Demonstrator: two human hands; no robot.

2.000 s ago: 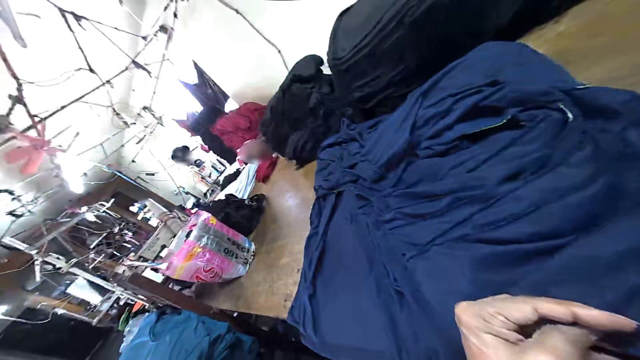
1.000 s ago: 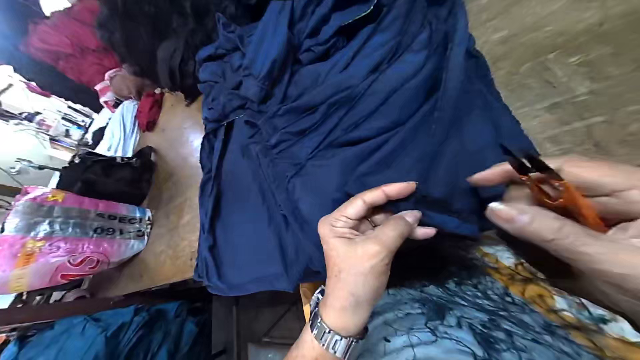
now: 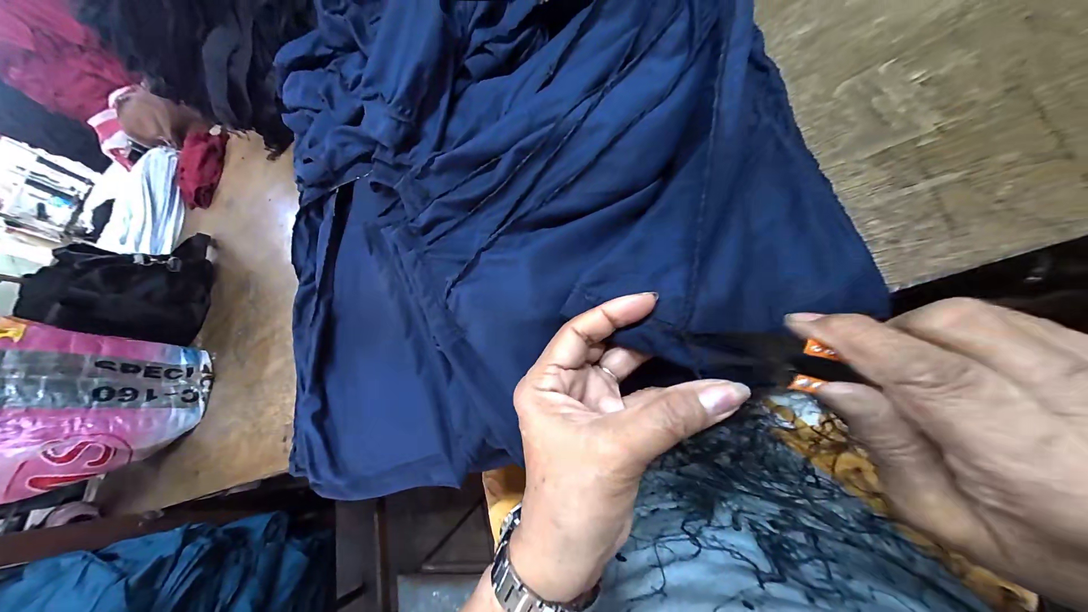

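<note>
A dark blue garment (image 3: 544, 212) with visible seams lies bunched and spread over the table, its near edge by my hands. My left hand (image 3: 603, 399), with a metal watch at the wrist, has its fingers around the edge of the garment, thumb below and fingertips above. In my right hand (image 3: 918, 391) are small orange-handled thread snips (image 3: 807, 382), their dark blades blurred and pointed at the cloth beside my left hand. Whether the blades touch the cloth cannot be told.
On the wooden table (image 3: 246, 340) at the left lie a black cloth item (image 3: 119, 289), a pink printed plastic bag (image 3: 102, 408) and folded garments. Teal cloth (image 3: 187, 569) is at the lower left. Loose dark threads (image 3: 731, 510) cover light blue cloth below my hands. Another person's hand (image 3: 153, 119) is upper left.
Both hands are now at the near edge of the garment; two seconds ago only one hand showed. The snips have moved closer to my left hand since a second ago. The view has shifted strongly.
</note>
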